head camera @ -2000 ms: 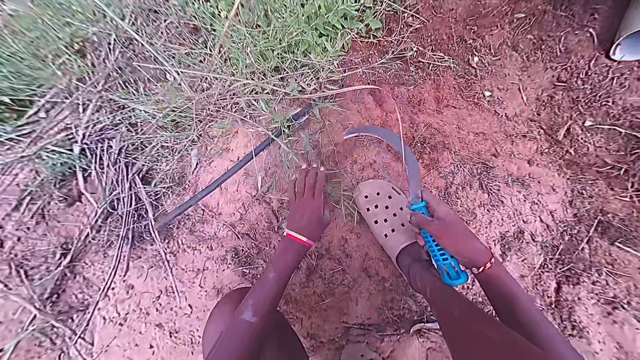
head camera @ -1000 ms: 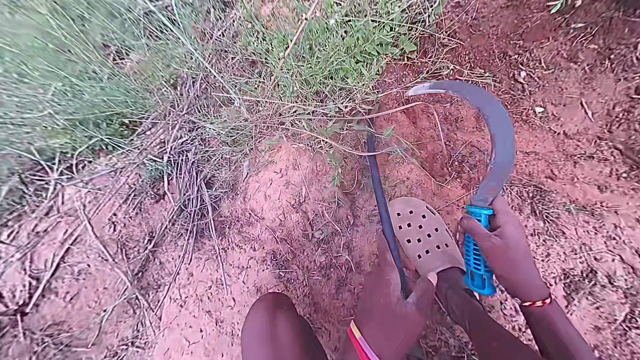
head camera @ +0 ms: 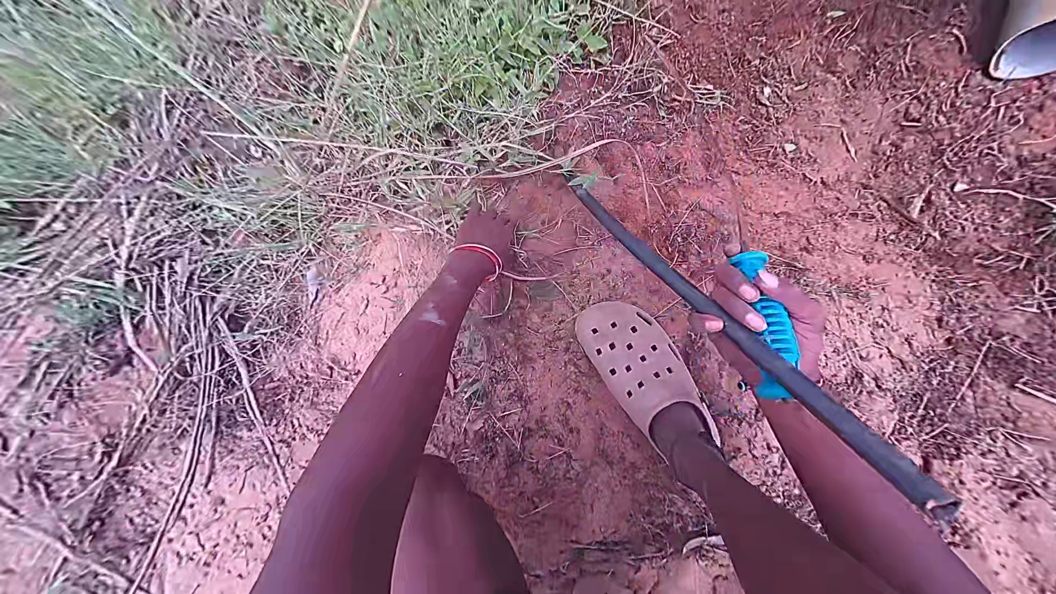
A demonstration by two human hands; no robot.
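Observation:
My right hand point(head camera: 771, 318) grips the blue plastic handle point(head camera: 777, 330) of a sickle; its blade is barely visible, seen nearly edge-on above the handle. A dark hose or pipe point(head camera: 660, 268) runs diagonally from the grass edge, across the fingers of my right hand and over that forearm, to its cut end at lower right. My left hand point(head camera: 487, 235) reaches down to the soil at the edge of the grass point(head camera: 462, 91), its fingers partly hidden by blur and stems. Whether it holds any stems I cannot tell.
A beige perforated clog point(head camera: 639, 359) is on my foot, between my arms. Dry stalks point(head camera: 198, 396) lie at the left. The open end of a pale pipe point(head camera: 1027, 49) shows at the top right. Reddish soil with roots and twigs surrounds these things.
A second ago my left hand was on the hose near the clog; now it is at the grass edge. The hose has swung over to my right hand. The sickle blade has turned nearly edge-on.

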